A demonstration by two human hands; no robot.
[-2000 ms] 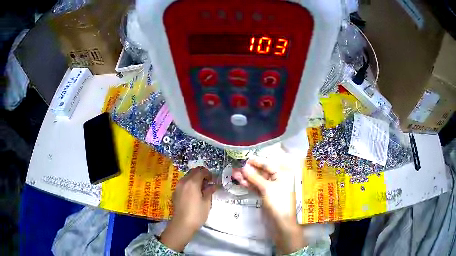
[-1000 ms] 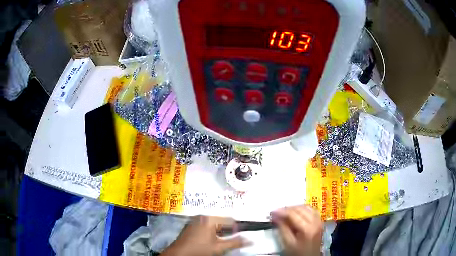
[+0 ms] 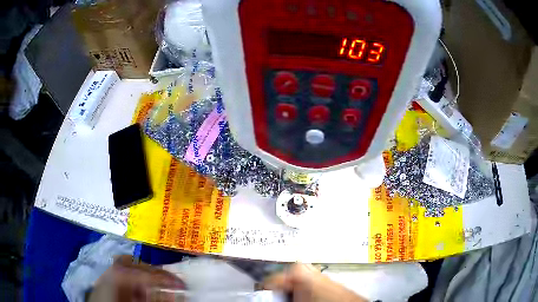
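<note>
A grey-white garment (image 3: pixel 215 277) is stretched between my hands below the table's front edge. My left hand (image 3: pixel 138 283) is blurred at the bottom left and grips one part of the cloth. My right hand (image 3: pixel 307 283), cut off by the bottom edge, grips it right of centre, and more cloth lies to its right. The white snap attaching machine (image 3: pixel 321 88) has a red panel reading 103. Its round lower die (image 3: pixel 297 204) is uncovered under the head.
Loose snap parts lie in a left heap (image 3: pixel 253 171) and a right heap (image 3: pixel 407 177) on yellow tape (image 3: pixel 183 206). A black phone (image 3: pixel 130 166) and small white box (image 3: pixel 94 99) are left. A blue bin (image 3: pixel 50 253) is lower left, cartons (image 3: pixel 507 88) behind.
My hands have moved from the lower die down below the table edge with the cloth, then apart, the left hand going left. The machine appears further right in the view; its counter still reads 103.
</note>
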